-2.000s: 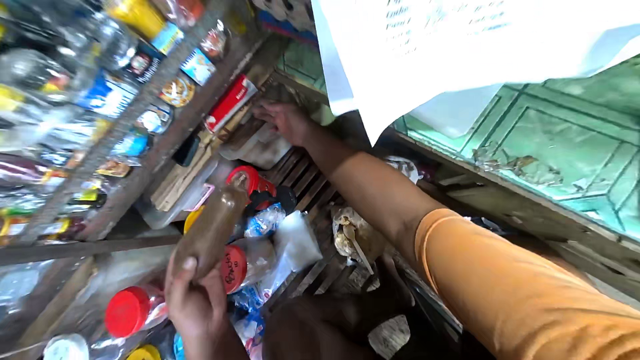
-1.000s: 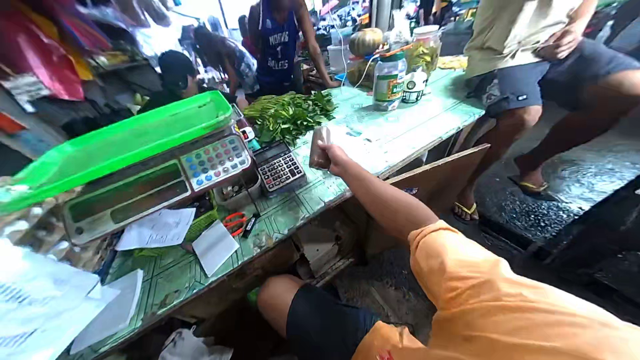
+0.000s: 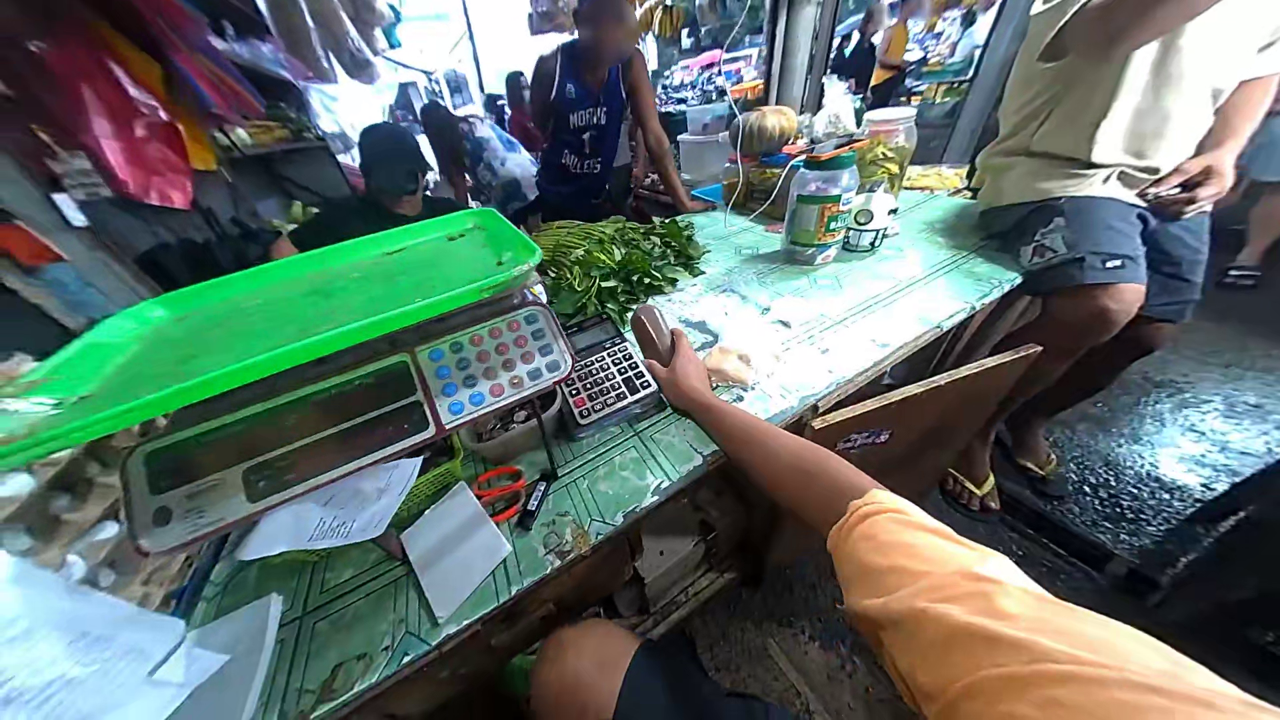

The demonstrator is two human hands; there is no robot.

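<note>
My right hand [image 3: 686, 378] reaches out over the green counter, closed around a brown, smooth, elongated object [image 3: 653, 335]; its exact kind cannot be told. The object stands tilted just right of a calculator [image 3: 610, 380] and in front of a bundle of leafy green vegetables [image 3: 615, 265]. A crumpled pale item [image 3: 730, 366] lies beside my fingers on the far side. My left hand is out of view.
A digital scale [image 3: 290, 460] with a green tray [image 3: 300, 310] fills the left. Nearby are orange-handled scissors [image 3: 499, 490], papers [image 3: 455, 550] and a marker [image 3: 534, 503]. Jars [image 3: 820, 210] and a pumpkin [image 3: 763, 130] stand farther back. People are around the counter.
The view has swung from shelves of jars and packets to the counter. Two seconds ago my left hand held a brown elongated object; now one is in my right hand.
</note>
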